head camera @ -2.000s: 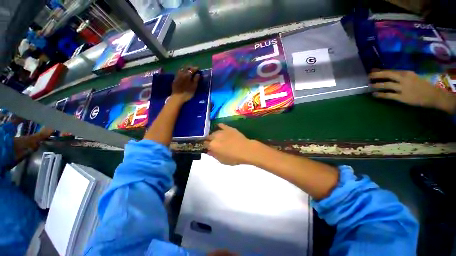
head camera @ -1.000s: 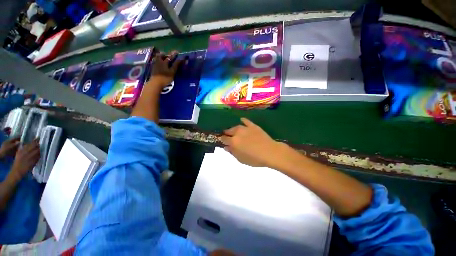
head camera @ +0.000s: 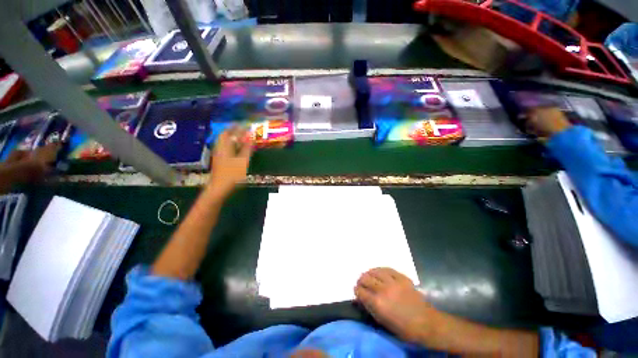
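White insert sheets lie in a loose pile on the bench in front of me. My right hand is at their near right corner, fingers bent over the edge; its thumb is hidden, so I cannot tell whether it grips. My left hand, a little blurred, is at the near left corner of a printed lid with rainbow swirls, fingers somewhat apart. A closed box with a navy flap lies just left of it. An open grey box with a white card lies to the lid's right.
Stacked sheets stand left and right. A pale loop and a small dark item lie on the bench. A chipped rail borders the belt. A slanting post crosses the left. Other workers' hands reach in at both sides.
My left hand has left the navy flap and is at the printed lid. My right hand has moved from the rail down to the sheets' near corner. The view has shifted right.
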